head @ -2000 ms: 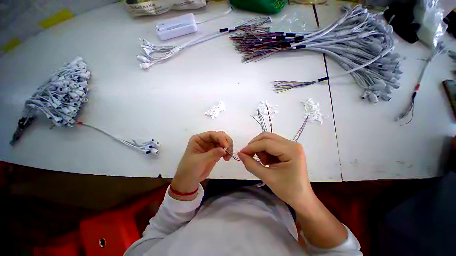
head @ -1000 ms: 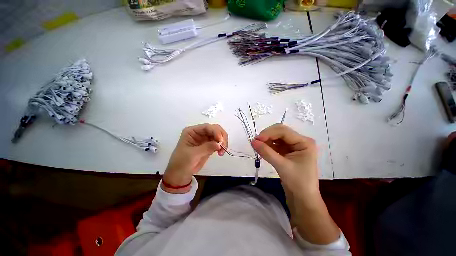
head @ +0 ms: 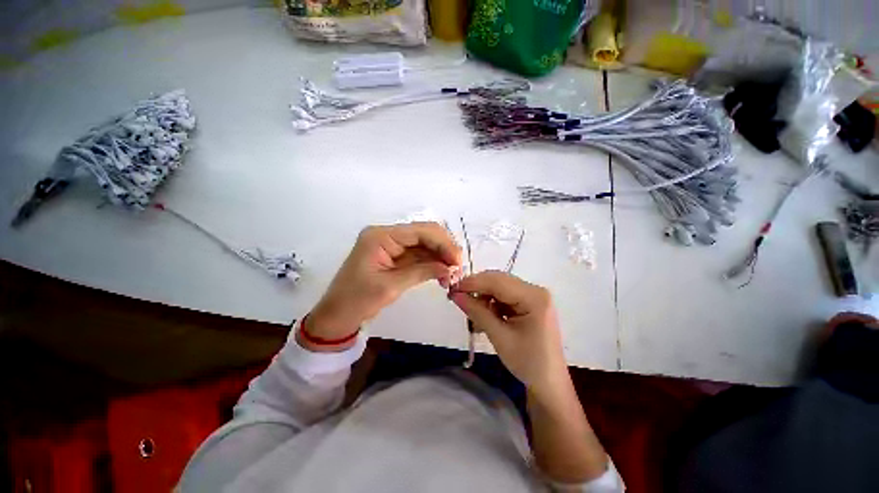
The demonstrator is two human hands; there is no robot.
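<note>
A cable harness (head: 470,339) with a dark sleeve and thin wire leads stands upright at the table's front edge, between and behind my hands. My left hand (head: 397,268) pinches something tiny and whitish at its fingertips, too small to name surely. My right hand (head: 506,313) pinches thin wire leads; its fingertips touch or nearly touch those of my left hand. More thin leads (head: 516,252) stick up past my right fingers. Piles of tiny white connector housings lie beyond my hands: one in the middle (head: 501,231), one at the right (head: 581,246), one partly hidden by my left hand.
A large harness bundle (head: 665,159) lies back right, a white clump (head: 135,154) at left. Single harnesses lie near both. A white box (head: 369,70), a green bag (head: 525,34) and clear plastic (head: 808,106) are at the back. A phone (head: 836,258) and a person's dark sleeve are at right.
My hands have come together again, my left hand moving right towards my right hand. The leads that stood spread between them are now largely hidden. The view has tilted and shifted slightly.
</note>
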